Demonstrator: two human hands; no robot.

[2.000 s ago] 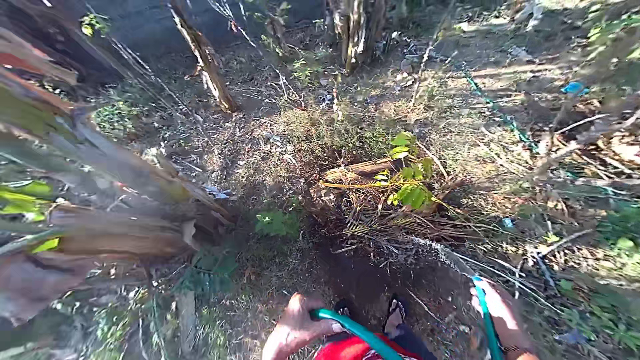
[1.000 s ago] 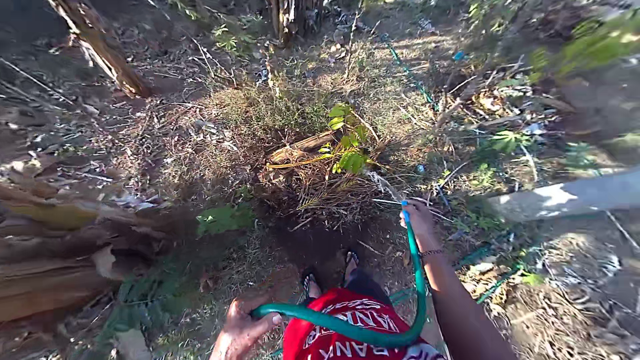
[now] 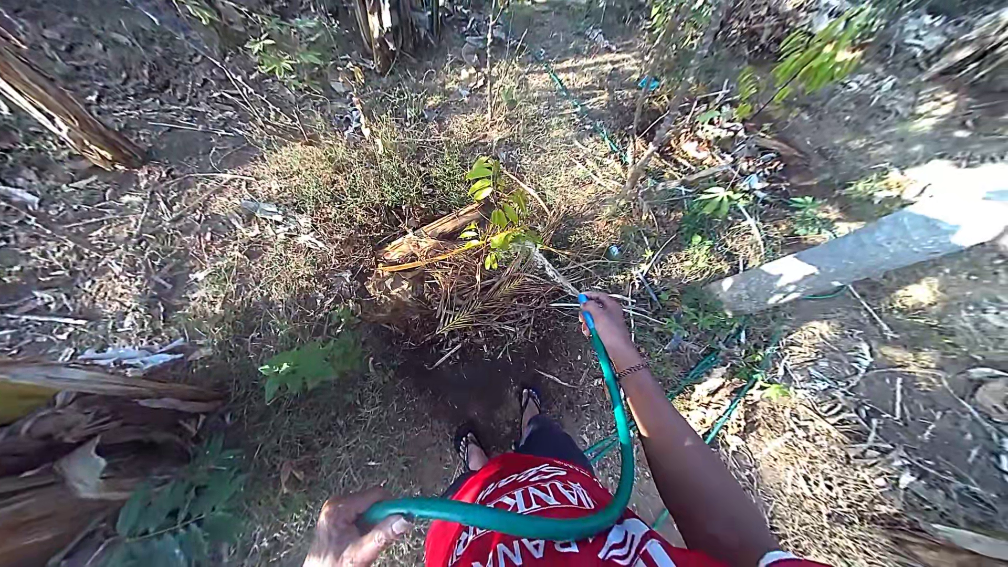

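Observation:
A green garden hose (image 3: 622, 441) loops in front of my red shirt. My right hand (image 3: 606, 319) grips it just behind its blue end (image 3: 583, 299), from which a stream of water (image 3: 551, 269) runs up and left. The water meets the leaves of a small green sapling (image 3: 500, 213), which stands over dry fronds (image 3: 492, 303) and a piece of dry trunk (image 3: 433, 232). At the lower left my left hand (image 3: 354, 528) is closed around the hose's lower bend. Dark, wet-looking soil (image 3: 457, 386) lies between the fronds and my feet.
A grey trunk or post (image 3: 858, 256) lies on the ground at right. Banana-like trunks stand at lower left (image 3: 94, 449) and upper left (image 3: 63, 102). More green hose (image 3: 728, 409) trails over the ground at right. A leafy green plant (image 3: 303, 366) grows left of the wet soil.
Two seconds ago my right hand was farther right of the sapling; it is now closer, the stream reaching the leaves. Both hands have kept hold of the hose. The view has shifted.

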